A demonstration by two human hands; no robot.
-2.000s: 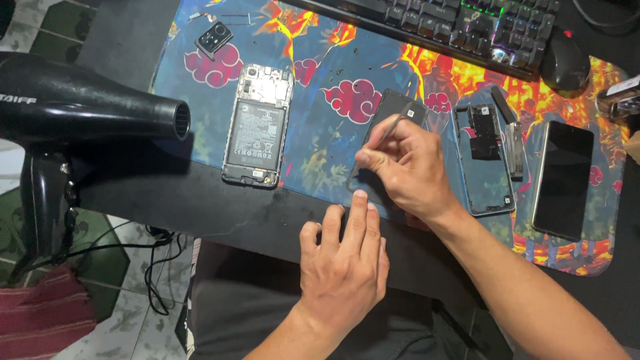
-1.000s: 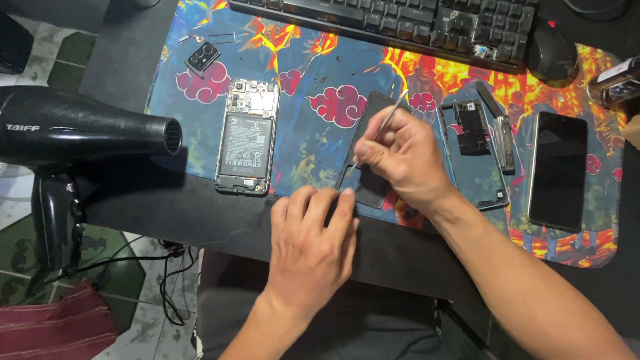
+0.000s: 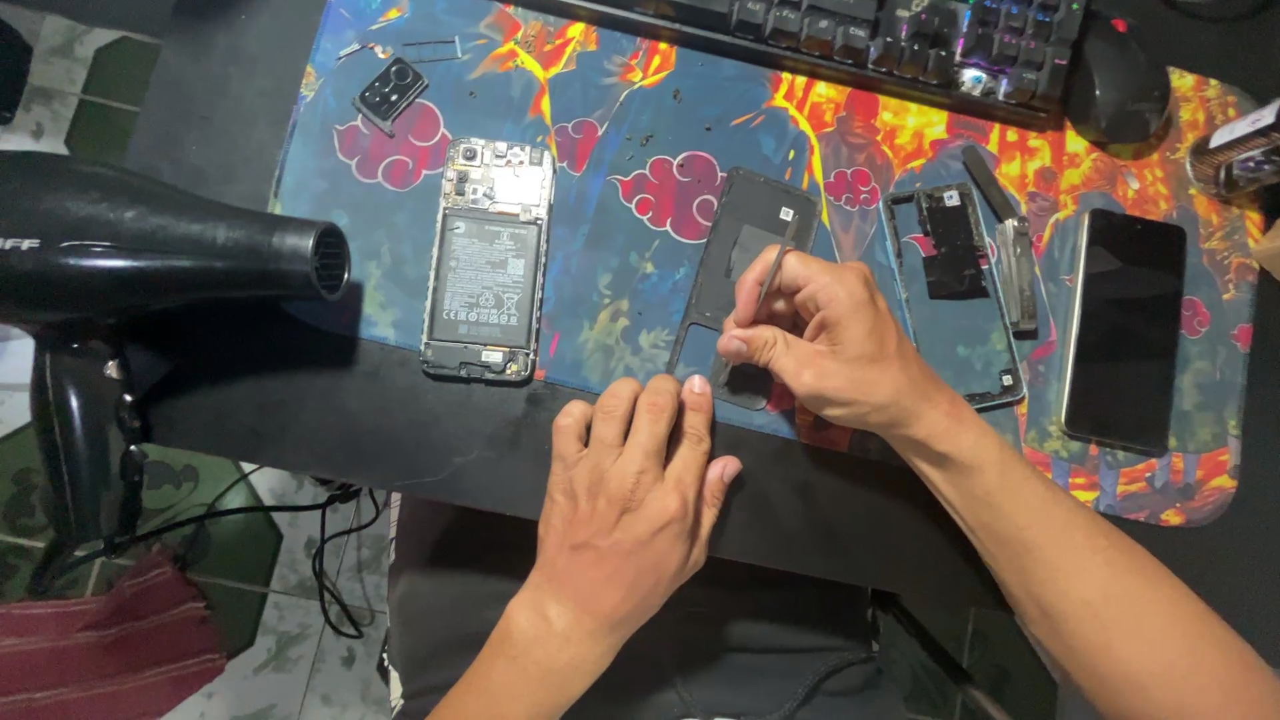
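A dark phone back cover (image 3: 712, 262) with a camera cutout lies slanted on the patterned desk mat. My left hand (image 3: 640, 480) lies flat, its fingertips at the cover's lower end. Pinched in my right hand (image 3: 825, 335) is a thin metal tool (image 3: 771, 280), perhaps tweezers or a pick; its tip is hidden near the cutout. Left of them lies an opened smartphone (image 3: 485, 265) with battery and circuit board showing. A black camera lens cover (image 3: 390, 93) rests at the upper left. To the right are a phone mid-frame (image 3: 960, 300) and a phone with a dark screen (image 3: 1125, 330).
A black hair dryer (image 3: 170, 230) reaches over the desk's left side, its cord hanging below. A keyboard (image 3: 900, 45) and a mouse (image 3: 1117, 85) border the mat at the top. A folding tool (image 3: 1017, 275) touches the mid-frame. Small dark scraps lie on the mat.
The back cover shows more of its camera cutout than two seconds ago, when my hands hid much of it. The tool stays in my right hand. The view has shifted slightly.
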